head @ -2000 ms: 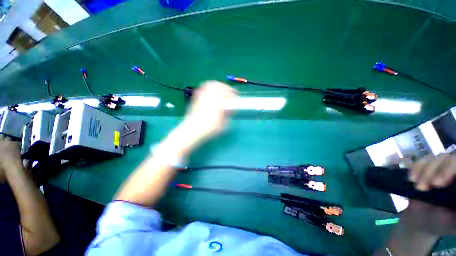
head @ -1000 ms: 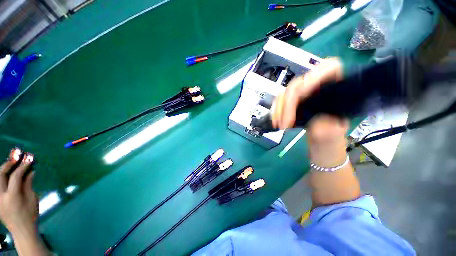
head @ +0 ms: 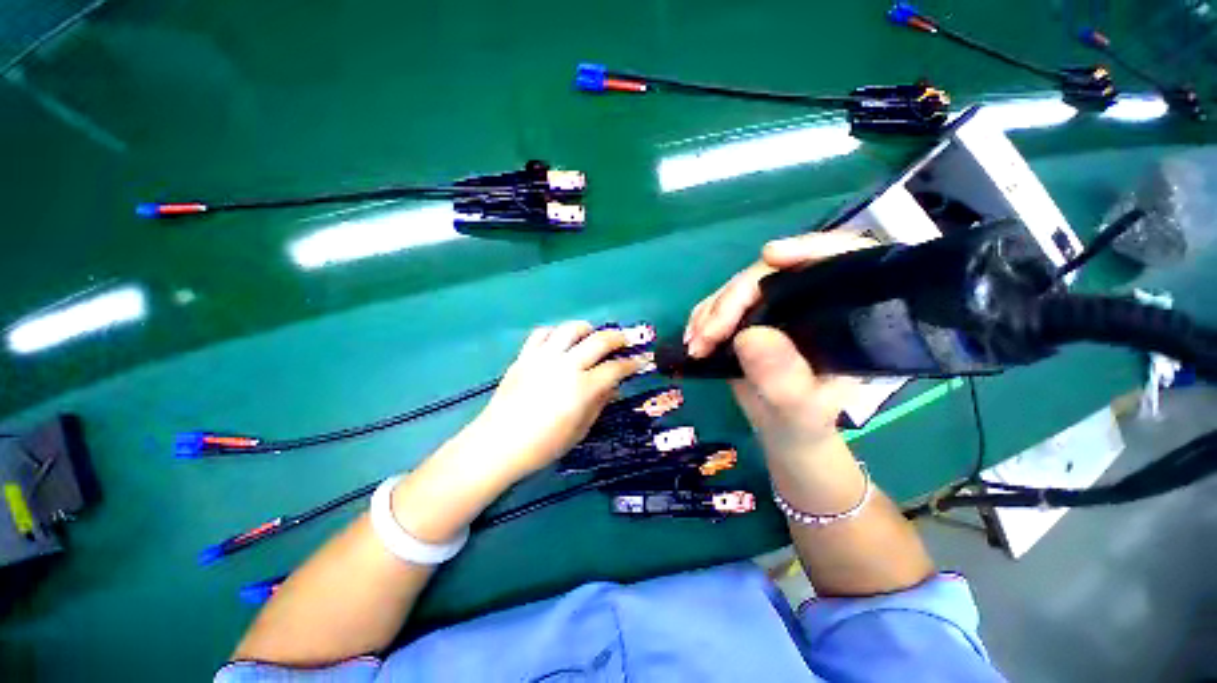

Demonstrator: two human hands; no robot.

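My left hand [head: 554,394] is at the centre, closed on the black connector housing end of a cable assembly [head: 387,424]; its metal contacts [head: 641,336] stick out past my fingers. My right hand [head: 781,360] holds the thick black electric screwdriver [head: 894,314] level. The driver's nose points left and meets or nearly meets the contacts; the bit cannot be made out. Two more cable assemblies lie just below my left hand, with paired black housings [head: 647,503] and copper or silver contacts to the right.
A white screw feeder [head: 1021,174] stands behind the driver, partly hidden. Several cable assemblies [head: 514,200] lie on the darker green belt beyond. A clear bag [head: 1154,220] is at the right. A dark box with a yellow mark [head: 40,487] is at the left. The driver's cord [head: 1134,327] runs right.
The view has turned. My left hand has come from the far left to the centre with a cable assembly. The driver has moved from over the feeder to the contacts in my left hand.
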